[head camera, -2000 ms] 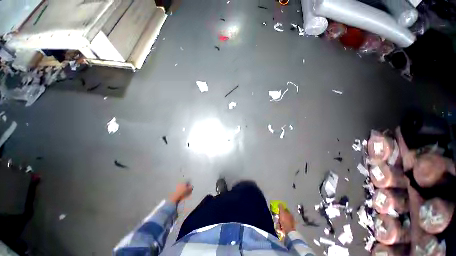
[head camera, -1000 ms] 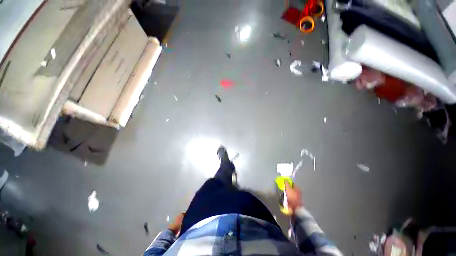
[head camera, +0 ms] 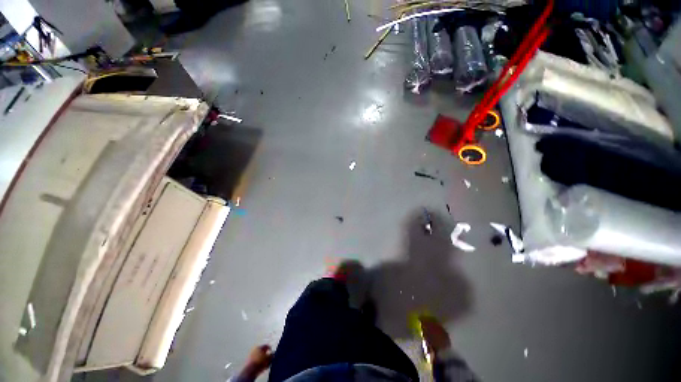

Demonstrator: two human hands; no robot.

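Observation:
My right hand (head camera: 437, 336) is low in the picture, right of my legs, and holds the drinking bottle. The bottle's yellow-green lid (head camera: 420, 322) shows just above and left of the fingers. The clear body hangs below, partly hidden by the hand and blurred. My left hand (head camera: 259, 359) is at the bottom edge, left of my legs. It is small and blurred, and nothing can be made out in it.
A long table (head camera: 97, 171) with a pale boxed structure (head camera: 149, 276) below stands at left. A red hand pallet truck (head camera: 478, 112) stands ahead right, beside stacked fabric rolls (head camera: 605, 216). Plastic-wrapped dark rolls (head camera: 470, 56) and thin sticks (head camera: 418, 16) lie further ahead. Scraps (head camera: 462, 236) litter the floor.
The view has moved forward: the pallet truck and right-hand rolls sit lower and show more fully. The wrapped dark rolls have come into view. The bottle is still in my right hand, lower in the picture.

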